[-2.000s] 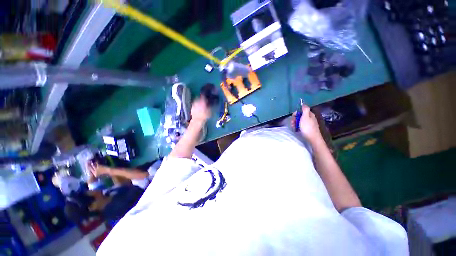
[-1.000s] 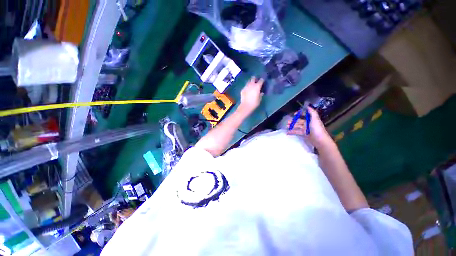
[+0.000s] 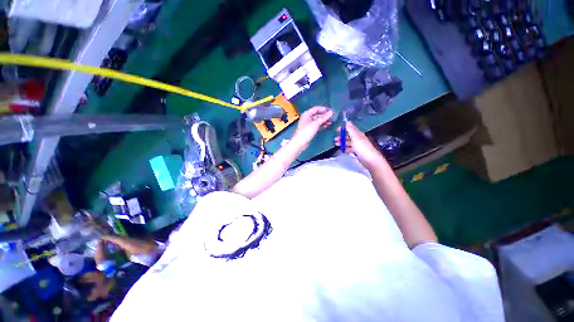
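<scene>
My right hand (image 3: pixel 357 143) is shut on blue-handled side cutters (image 3: pixel 343 137) at the bench edge, their jaws pointing away from me. My left hand (image 3: pixel 313 121) is just left of the jaws, its fingertips pinched on a small dark part (image 3: pixel 335 116); its outline is blurred. A heap of loose black parts (image 3: pixel 376 88) lies on the green bench beyond my right hand.
An orange fixture (image 3: pixel 287 116) stands left of my left hand, under a hanging grey screwdriver (image 3: pixel 264 113). Behind is a white-grey machine (image 3: pixel 301 75). A clear bag (image 3: pixel 362 38), black parts tray (image 3: pixel 450 56), round dispenser (image 3: pixel 228 171) and teal block (image 3: pixel 162 173) surround it.
My left hand has gone from the fixture's left side to the black heap, then back towards the cutters. My right hand has moved left, bringing the cutters near it. The view has shifted.
</scene>
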